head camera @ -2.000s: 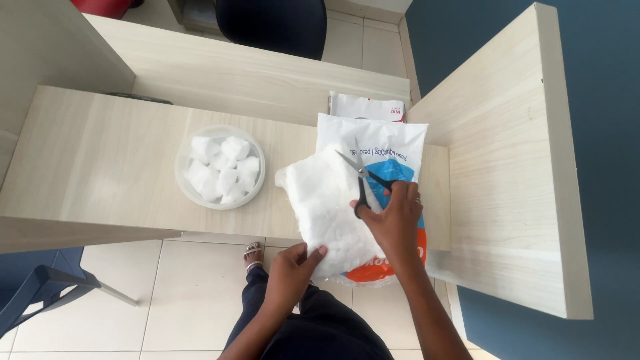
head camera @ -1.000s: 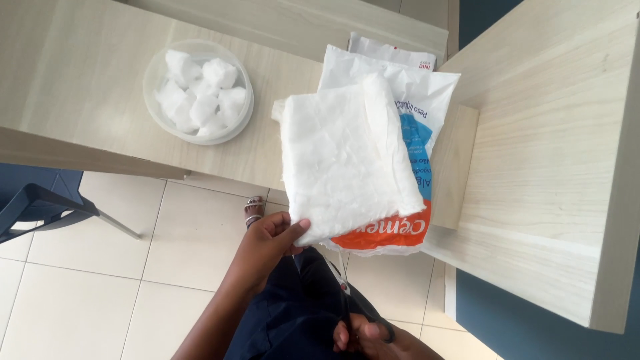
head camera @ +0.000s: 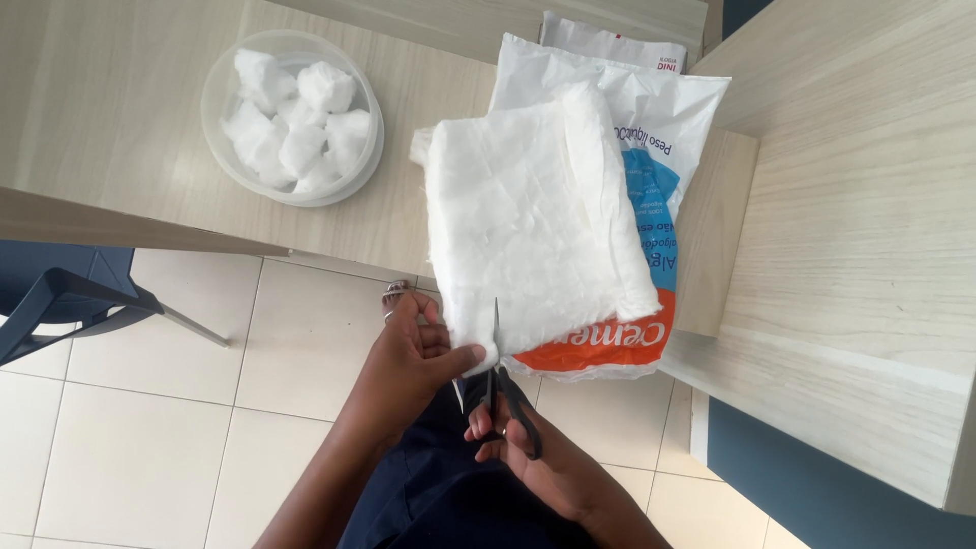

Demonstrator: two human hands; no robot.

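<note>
A thick folded sheet of white cotton wool (head camera: 526, 221) lies over a white, blue and orange plastic cotton package (head camera: 595, 354). My left hand (head camera: 419, 343) pinches the sheet's near left corner between thumb and fingers. Just right of it, my right hand (head camera: 518, 450) holds black-handled scissors (head camera: 518, 408) by the finger loops. One pointed blade lies over the cotton near that corner; the other is mostly hidden beneath it. To the left, a round translucent plastic tub (head camera: 370, 160) holds several white cotton pieces (head camera: 301, 149).
The light wood-grain desk (head camera: 122, 99) carries the tub and package. Another printed packet (head camera: 610, 49) sticks out behind the package. A raised wood-grain panel (head camera: 854, 191) stands at the right. A dark blue chair (head camera: 84, 297) is at the left, over the tiled floor (head camera: 145, 450).
The scissors have gone from over the cotton's right part, down below its near edge, then up onto its near left corner. My left hand stays at the near edge. The view has moved closer.
</note>
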